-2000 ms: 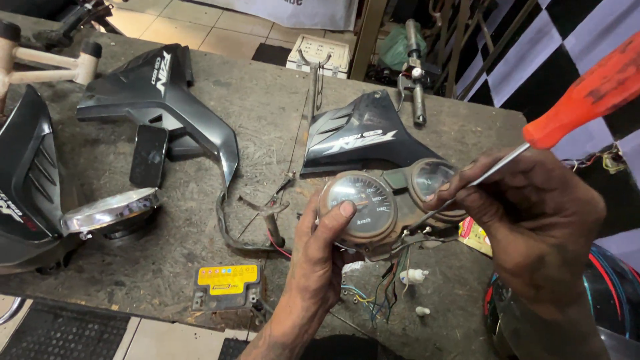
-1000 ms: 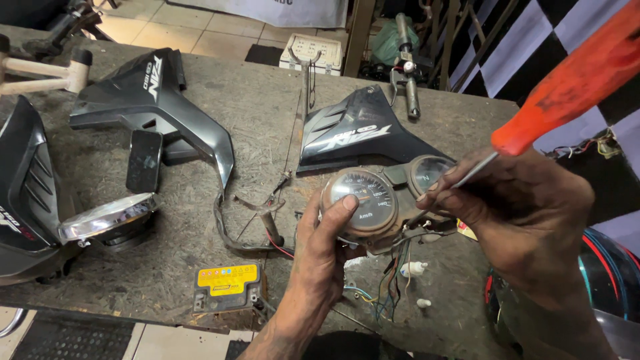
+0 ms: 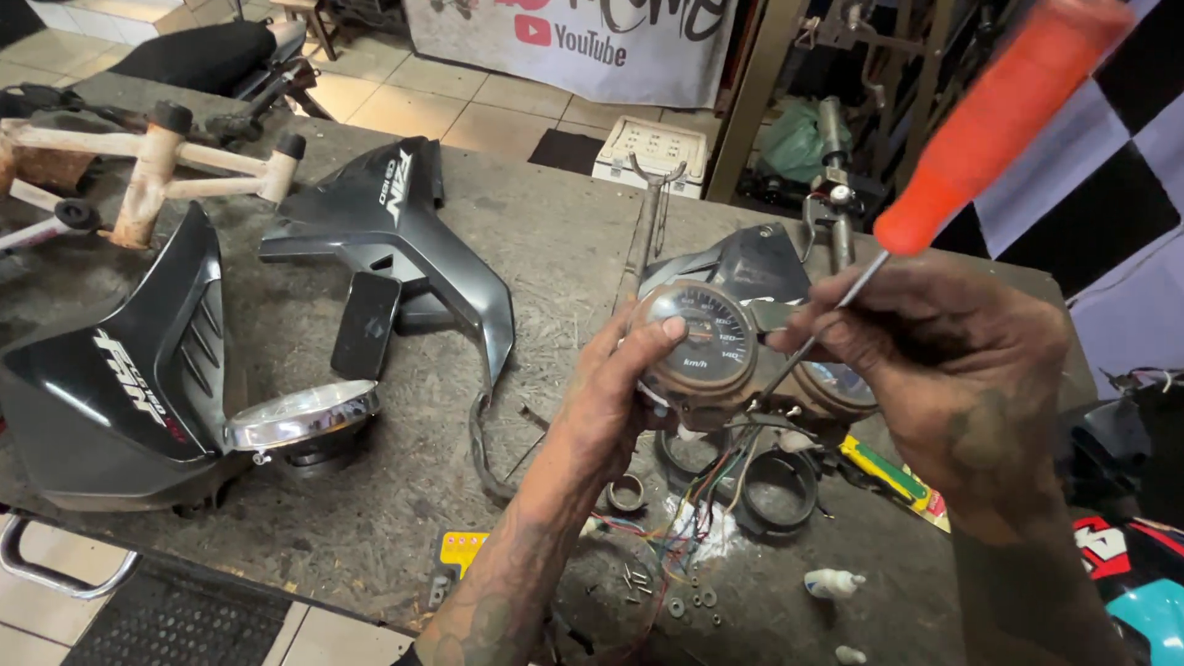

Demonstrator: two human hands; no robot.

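My left hand (image 3: 606, 384) grips the left side of a motorcycle instrument cluster (image 3: 698, 347), its thumb lying on the speedometer glass. The cluster is tilted, with colored wires (image 3: 731, 472) hanging from its underside. In my right hand (image 3: 943, 370) is a screwdriver (image 3: 999, 129) with an orange handle; my fingers pinch its shaft, and the tip meets the cluster's lower edge between the two dials. The right dial (image 3: 837, 381) is partly hidden by that hand. Beneath the cluster lie two black round housings (image 3: 782, 490), a metal ring (image 3: 626, 494) and several small screws (image 3: 636, 581).
Black motorcycle fairings (image 3: 139, 370) (image 3: 435, 259), a phone (image 3: 366, 324) and a round headlight (image 3: 305, 416) lie on the left of the worktable. A yellow-labeled battery (image 3: 458, 555) is partly behind my left forearm. Small white bottles (image 3: 832, 583) stand or lie near the front right.
The view has shifted, showing more of the bench below the cluster. The screwdriver's shaft, pinched near the right dial earlier, now reaches the cluster's lower edge between the dials.
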